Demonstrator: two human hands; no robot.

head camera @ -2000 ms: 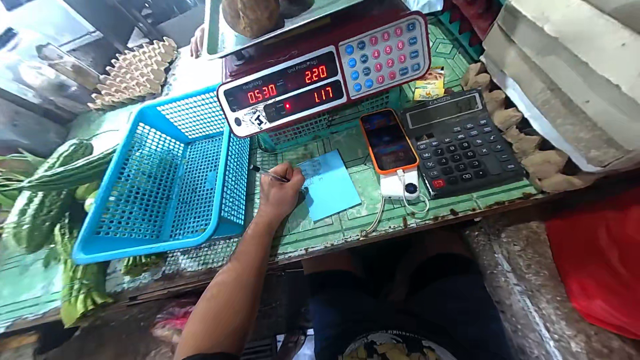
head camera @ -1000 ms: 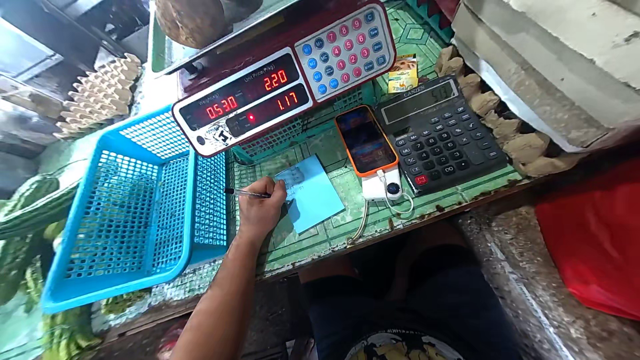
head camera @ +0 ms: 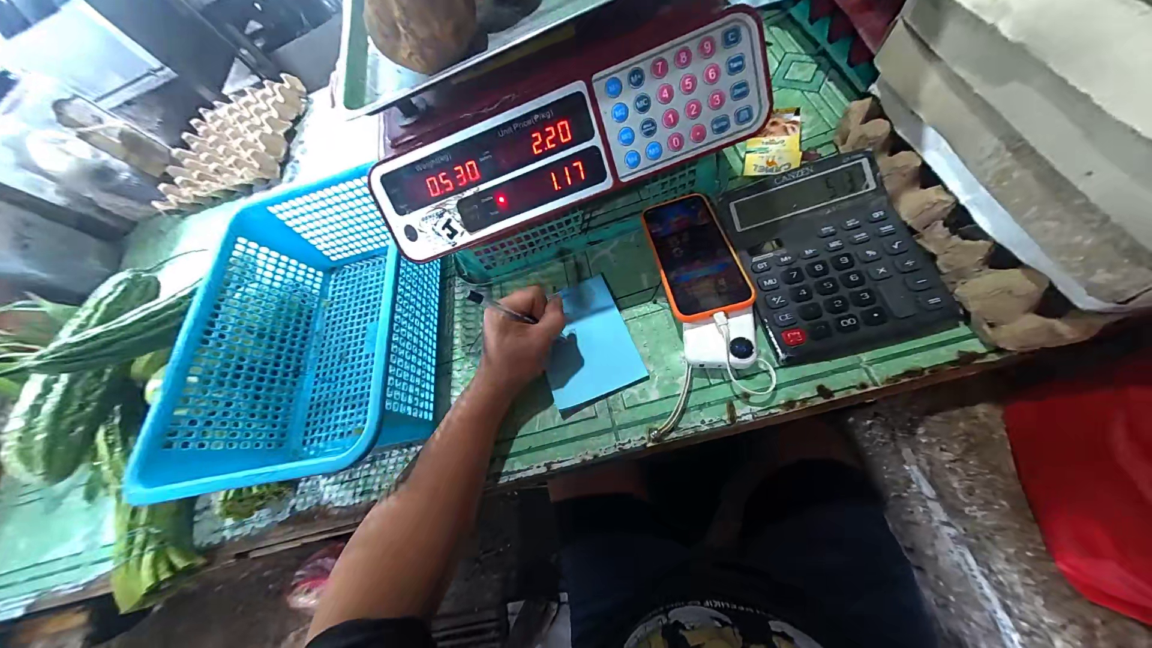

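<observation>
My left hand [head camera: 522, 337] holds a pen [head camera: 499, 308] between thumb and fingers, its rear end pointing left. The hand rests at the left edge of a blue sheet of paper [head camera: 598, 355], which bears some writing near its upper part; the pen's tip is hidden by my fingers. Above the paper stands a red and white digital price scale [head camera: 576, 135] with lit red digits and a brown round item [head camera: 421, 31] on its pan. Right of the paper are an orange-cased phone [head camera: 698, 256], a white device with a cable [head camera: 717, 342] and a black calculator [head camera: 841, 261]. My right hand is out of view.
A blue plastic basket [head camera: 382, 360] stands left of my forearm, with green gourds [head camera: 67, 414] beyond it. Egg trays [head camera: 238, 139] lie at the back left, more egg-tray cardboard [head camera: 1008, 297] at the right. A yellow packet [head camera: 774, 144] lies above the calculator. The table's front edge [head camera: 810, 400] runs below.
My left hand stays by the paper with the pen, shifting only slightly. Fingertips seen left of the scale two seconds ago are no longer in view.
</observation>
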